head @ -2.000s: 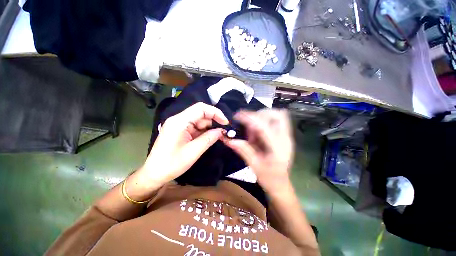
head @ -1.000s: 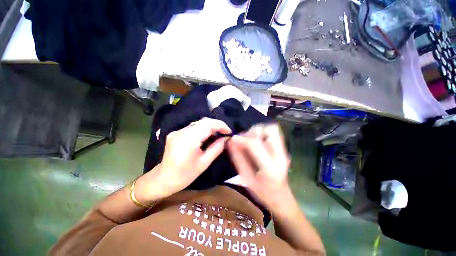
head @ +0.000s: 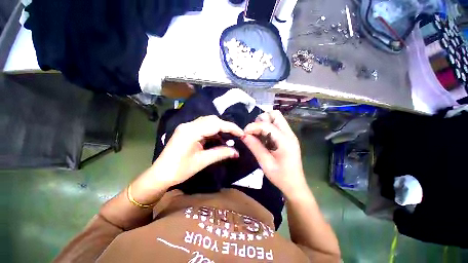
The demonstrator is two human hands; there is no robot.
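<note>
A black garment (head: 215, 172) with white parts lies on my lap. A white button (head: 230, 143) shows on the black cloth between the thumb and fingers of my left hand (head: 197, 146), which holds the cloth. My right hand (head: 274, 149) is just right of it, thumb and forefinger pinched near my left fingertips; a small dark tool, perhaps snips, shows in its palm. A needle or thread is too fine to make out. A dark tray (head: 279, 61) on the table behind holds many white buttons (head: 246, 60).
A black garment heap (head: 92, 41) covers the table's left. Small metal bits (head: 303, 60) lie on the grey mat (head: 318, 41). A second tray (head: 370, 36) with plastic stands at back right. Another black pile (head: 426, 154) is at right, a grey bin (head: 41, 123) at left.
The white button, visible earlier and hidden a second ago, shows again. My right hand, blurred before, is now sharp. My left thumb has opened away from its fingers.
</note>
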